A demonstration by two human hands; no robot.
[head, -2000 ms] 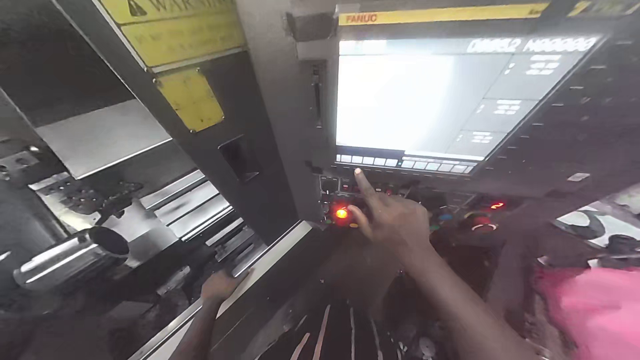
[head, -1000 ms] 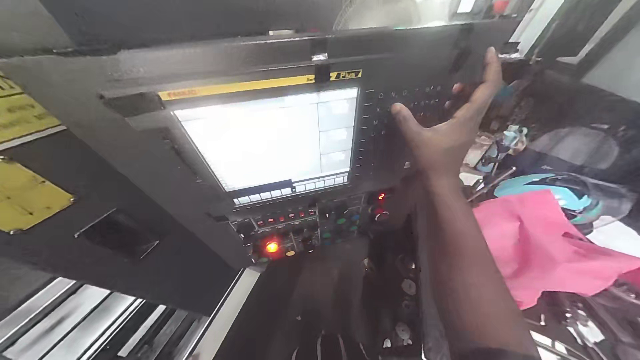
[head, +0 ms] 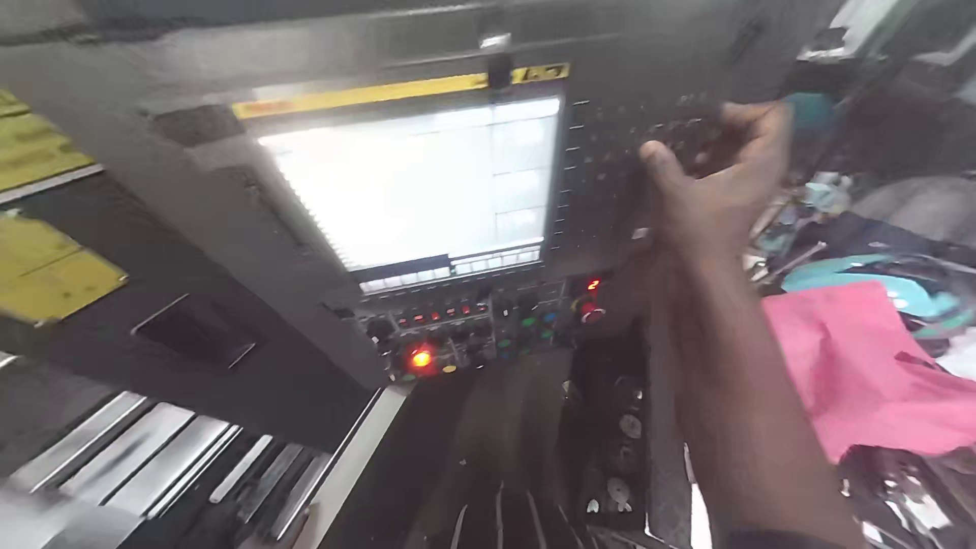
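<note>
My right hand [head: 724, 175] is over the keypad [head: 618, 145] at the right side of a FANUC control panel, thumb apart from the curled fingers, nothing seen in it. Whether a finger touches a key cannot be told. The panel's lit screen [head: 427, 183] lies left of the hand, washed out white. Beneath it run rows of buttons, with a glowing orange-red button [head: 421, 357] and a red digit display [head: 594, 284]. Only a blurred bit of my left hand [head: 293, 530] shows at the bottom edge, by a pale door edge [head: 358, 465]; its fingers are hidden.
A pink cloth [head: 869, 366] lies on the right, beside a turquoise round object [head: 877, 286] and assorted clutter. Metal slats or covers [head: 152, 450] of the machine are at the lower left. Yellow warning plates [head: 53, 263] are fixed on the dark door at the left.
My right hand has moved from below the screen to the keypad on its right, and its fingers have curled since one second ago. The view has swung to the right.
</note>
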